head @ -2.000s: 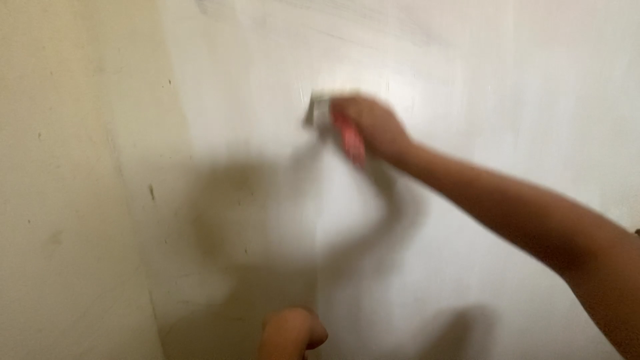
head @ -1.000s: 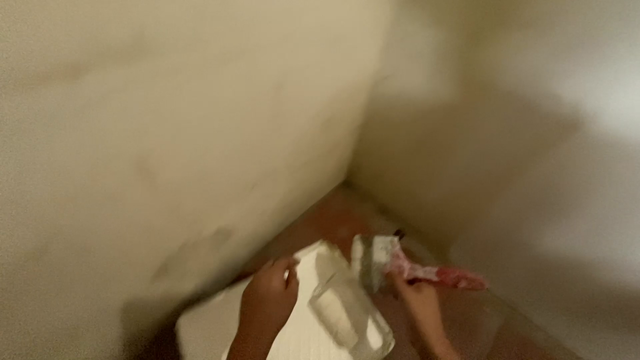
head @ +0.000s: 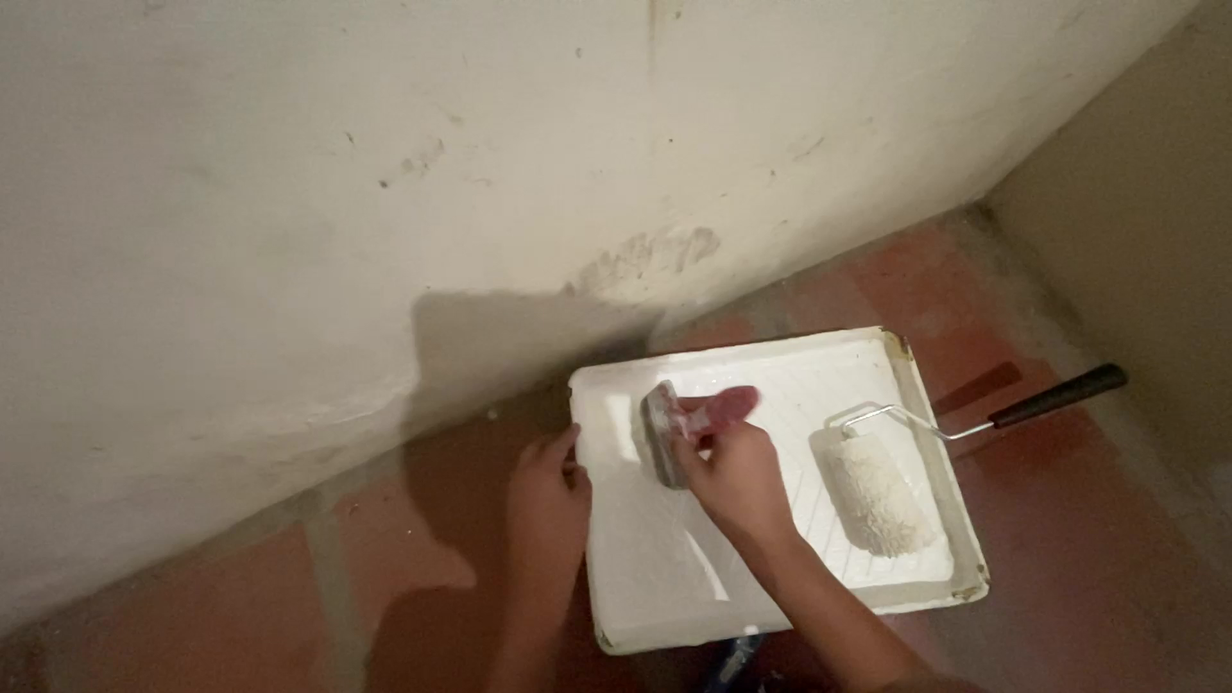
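Observation:
A white paint tray with a ribbed slope lies below me, with white paint in its left part. My right hand grips a paintbrush with a red handle, its bristles down in the left part of the tray. My left hand is at the tray's left rim, fingers at the edge; whether it grips the rim is partly hidden. A paint roller with a cream nap rests on the ribbed side, its black handle reaching out past the right rim.
A pale, stained wall runs behind the tray and meets a second wall in a corner at the right. The floor is red tile with grey joints. Something dark blue shows below the tray's near rim.
The brush, against the wall two seconds ago and over the tray's right side one second ago, is now in the tray's left part. The view has swung down from the wall.

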